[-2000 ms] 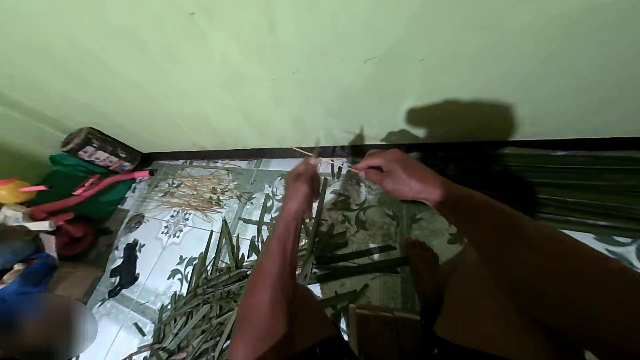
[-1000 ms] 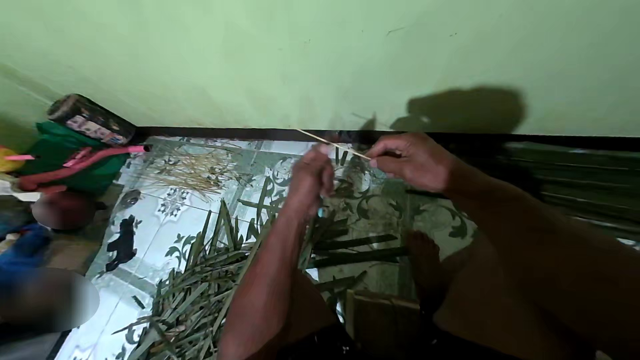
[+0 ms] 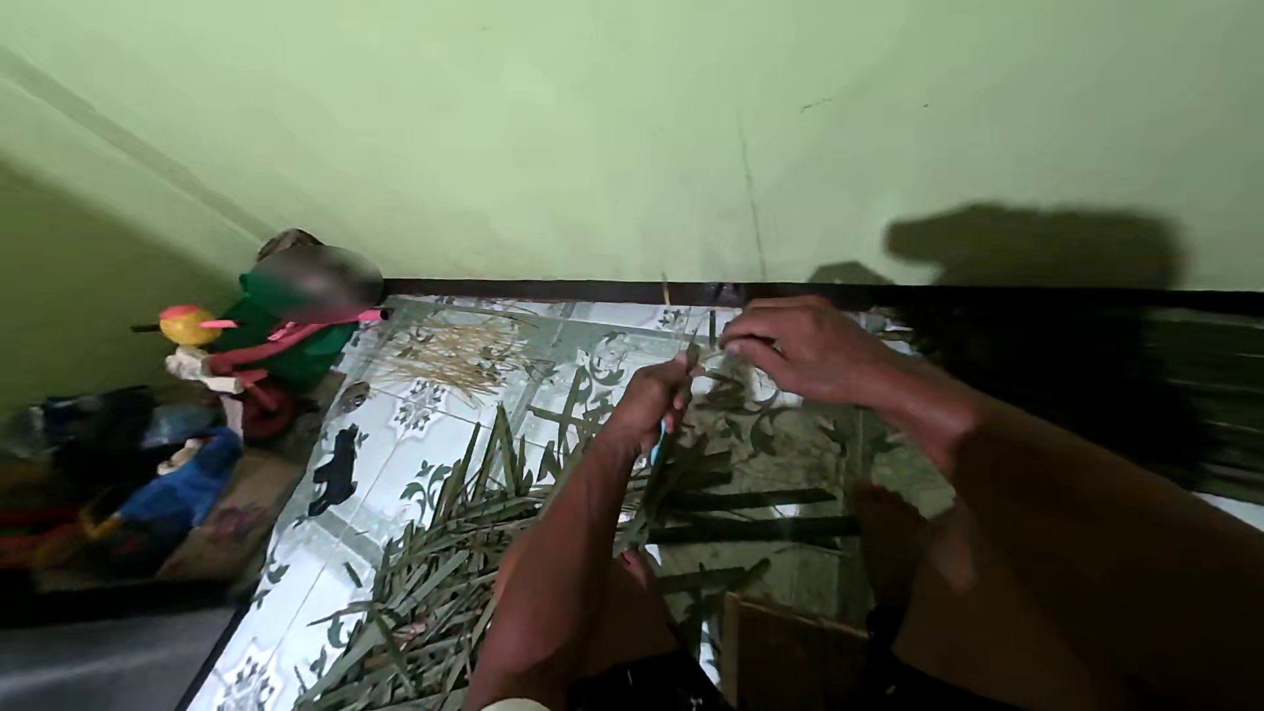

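My left hand is closed on a narrow green leaf strip that sticks up past its fingers; a light blue thing, too small to name, shows beneath the hand. Just right of it, my right hand has thumb and forefinger brought close together; whether something thin is between them cannot be told. A large heap of cut green leaf strips lies on the patterned tile floor below and left of my left arm. Thin pale sticks are spread on the tiles near the wall.
A green wall with a dark base strip stands ahead. Toys and a red tricycle-like thing are at the left, near a black cutout shape. A wooden block sits between my legs. Long dark strips lie at the right.
The pale thin stick between my hands a second ago no longer shows there. My left hand now holds a green strip. The view has turned somewhat left.
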